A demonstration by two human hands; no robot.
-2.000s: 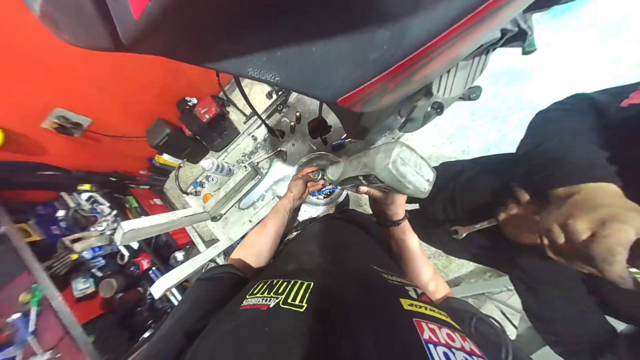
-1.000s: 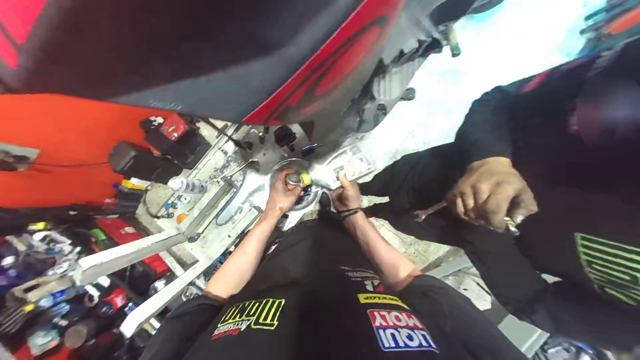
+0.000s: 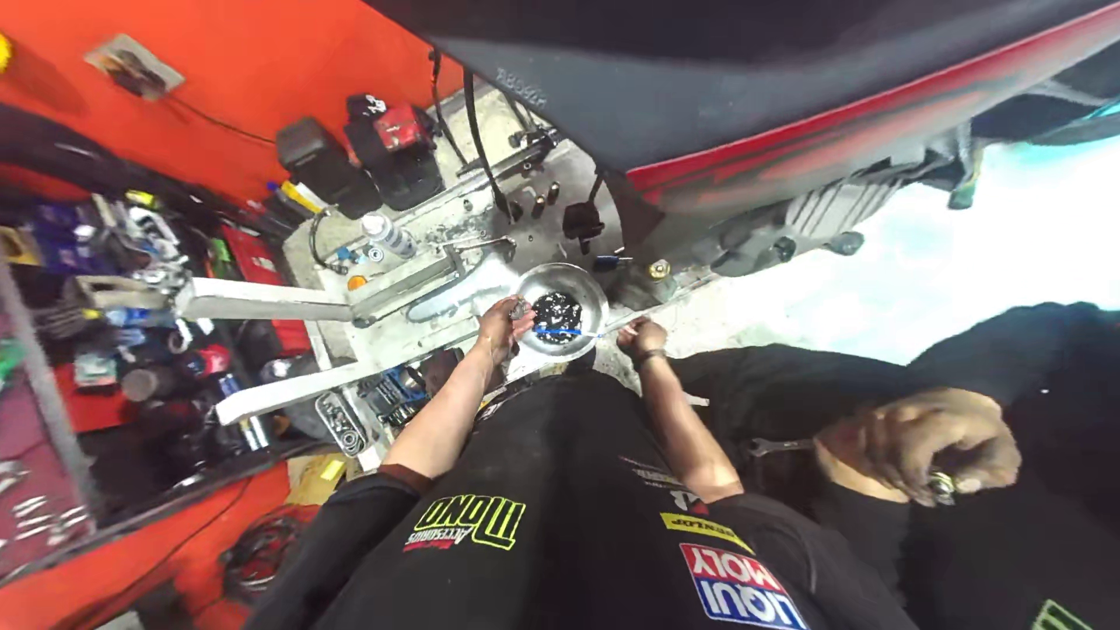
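A round metal bowl [image 3: 598, 302] with dark liquid or dark small parts inside lies in front of my body. My left hand [image 3: 500, 328] is at the bowl's left rim, its fingers closed around a small metal part [image 3: 520, 309]. On the bowl's right side, my right hand [image 3: 643, 339] is closed on the end of a thin rod-like tool [image 3: 569, 332] with a blue section, which reaches over the bowl. Whether its tip touches the contents cannot be told. A brass-coloured round fitting [image 3: 659, 269] stands just beyond my right hand.
Motorcycle bodywork [image 3: 700, 105] overhangs the far side. Two pale metal beams [image 3: 262, 300] project left from the workbench, which bears a spray can [image 3: 388, 234]. Cluttered tools fill the left side. At right, a co-worker's hand [image 3: 936, 442] holds a small metal piece beside a wrench [image 3: 779, 446].
Two seconds ago my right hand held a large grey metal piece above the bowl, and one second ago a pale object. Now it holds the thin tool, and the bowl's inside shows.
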